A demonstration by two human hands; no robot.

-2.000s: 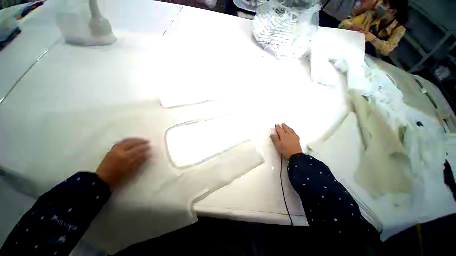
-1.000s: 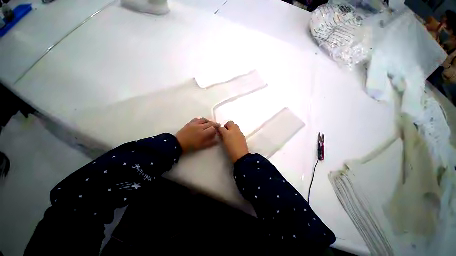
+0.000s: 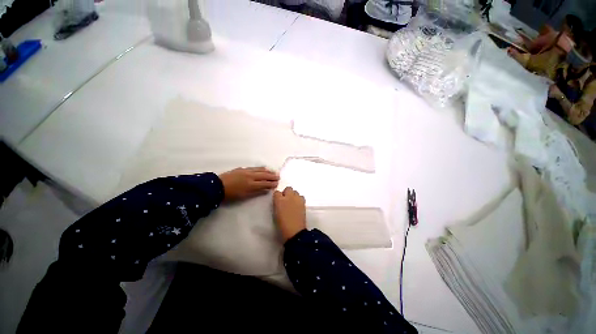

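Note:
A cream garment body panel (image 3: 189,143) lies spread on the white table, its two straps pointing right and its near edge at my lap. My left hand (image 3: 249,183) lies flat on the panel, fingertips at the curve of the neckline edge; its thumb is hidden. My right hand (image 3: 289,212) is just below, fingers curled down on the neckline edge in a pinch. The two hands are close together. Thread snips (image 3: 412,207) with dark red handles lie on the table right of the straps, with a dark cord running to the near edge.
A stack of folded cream panels (image 3: 467,280) lies at right, with beige fabric (image 3: 546,261) over it. White cloth (image 3: 500,117) and a clear bulging bag (image 3: 425,62) are beyond. A white container (image 3: 183,32) and blue tray (image 3: 25,57) stand at far left. A person's arm (image 3: 568,104) shows at far right.
My right hand has left the snips area and joined my left at the neckline. Since one second ago the panel has turned, its straps now pointing more directly right, and my left hand has flattened.

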